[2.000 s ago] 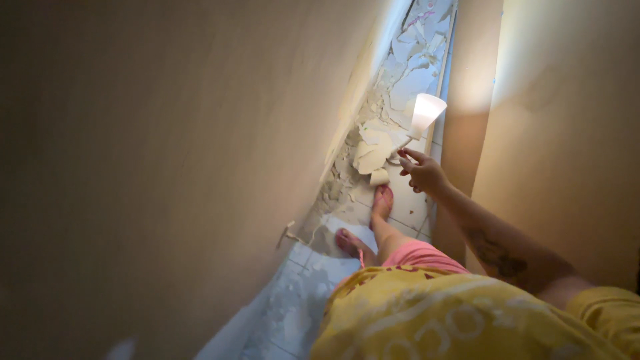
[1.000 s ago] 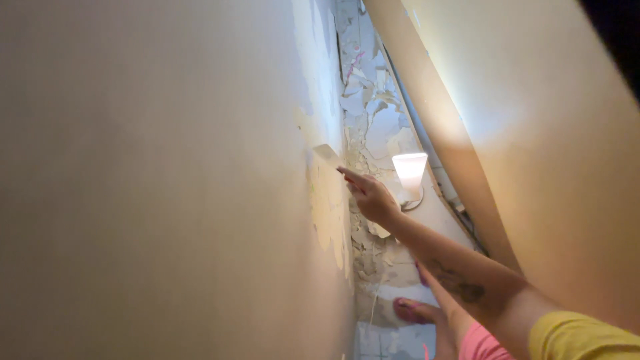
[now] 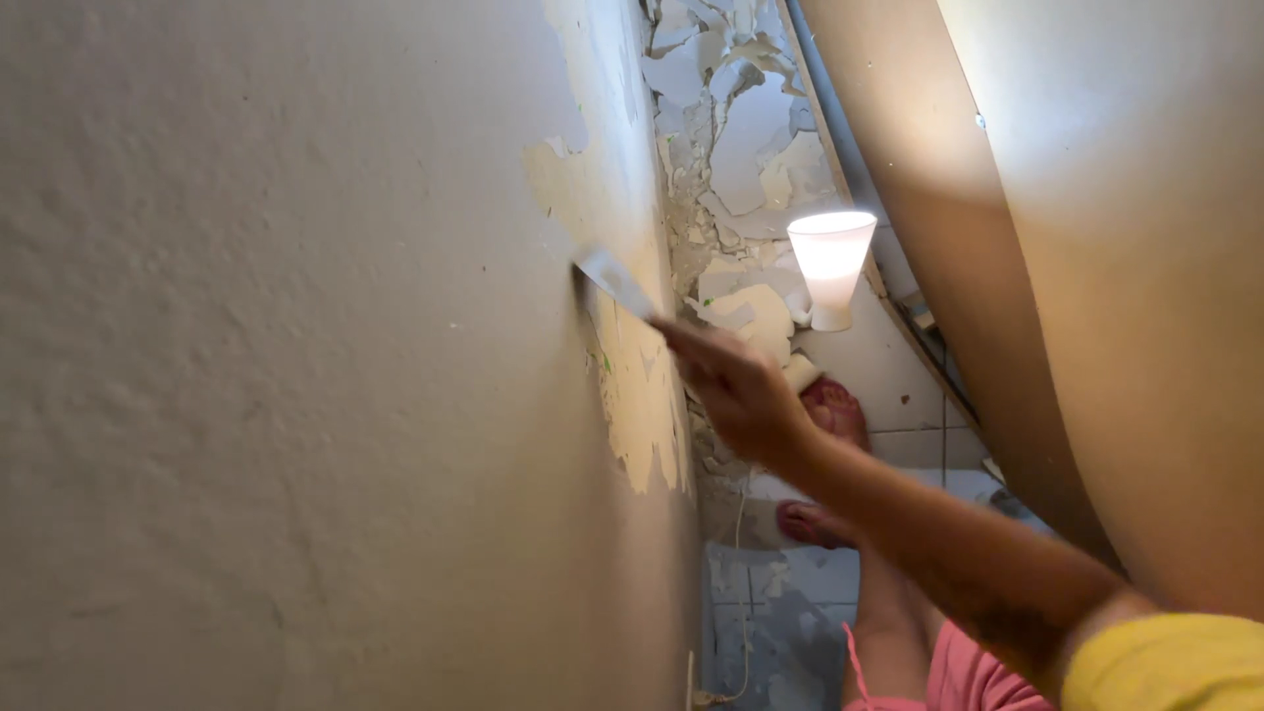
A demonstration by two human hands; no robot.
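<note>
My right hand (image 3: 736,390) is closed around the handle of a putty knife (image 3: 617,283), whose metal blade touches the painted wall (image 3: 346,375) on the left. Beside the blade, a ragged patch of the wall (image 3: 637,395) shows yellowish where the grey paint is off. My left hand is out of view. A lit lamp with a white cone shade (image 3: 832,262) stands on the floor just beyond my right hand.
Paint flakes (image 3: 755,138) litter the tiled floor (image 3: 889,375) along the wall. My sandalled feet (image 3: 834,407) are close to them. A thin cable (image 3: 743,592) runs near the wall's foot. A large brown panel (image 3: 1136,296) leans at the right.
My right hand has moved from above the floor beside the lamp to the wall, with the putty knife's blade now against it. The view has swung toward the wall.
</note>
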